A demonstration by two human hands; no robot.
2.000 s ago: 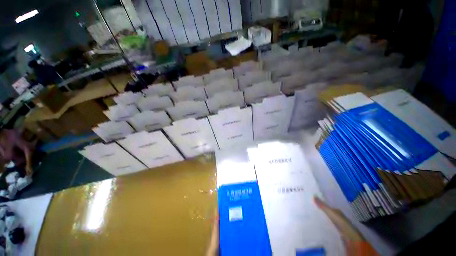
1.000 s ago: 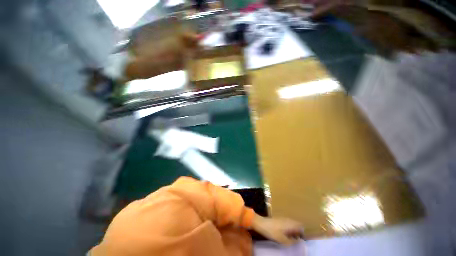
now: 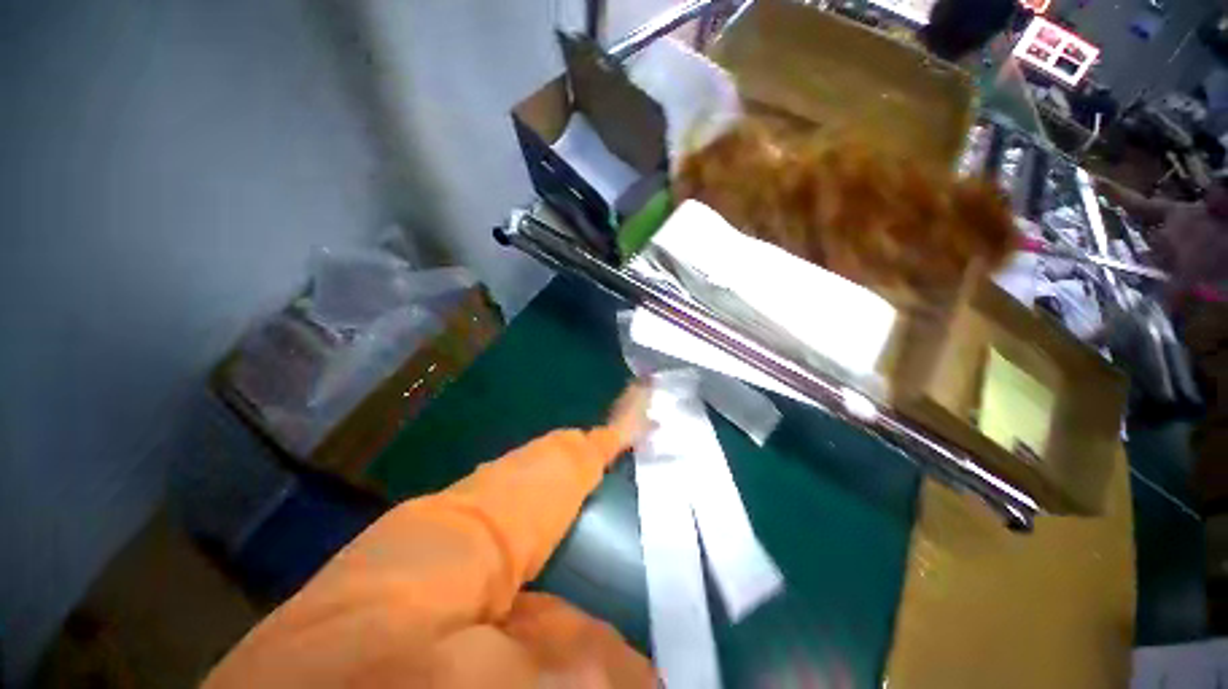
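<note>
Long white label strips (image 3: 676, 518) lie on the green bench (image 3: 842, 538), fanned out from their far end. My left hand (image 3: 630, 415), with an orange sleeve behind it, reaches from the lower left to that far end and touches it. The hand is blurred and partly merges with the strips, so its grip cannot be told. More orange cloth shows at the bottom. A faint pinkish blur at the bottom edge may be my right hand (image 3: 805, 673); its shape and hold are unclear.
A double metal bar (image 3: 808, 390) crosses the bench's back. Behind it are a white sheet (image 3: 781, 289), crumpled brown material (image 3: 848, 202) and open cartons (image 3: 1044, 390). A carton with clear plastic (image 3: 364, 364) stands left by the wall. A brown surface (image 3: 1017, 592) adjoins right.
The view has swung left from the boxes to the green bench. My left hand has moved from the brown surface's near edge to the strips. The strips now lie fanned differently.
</note>
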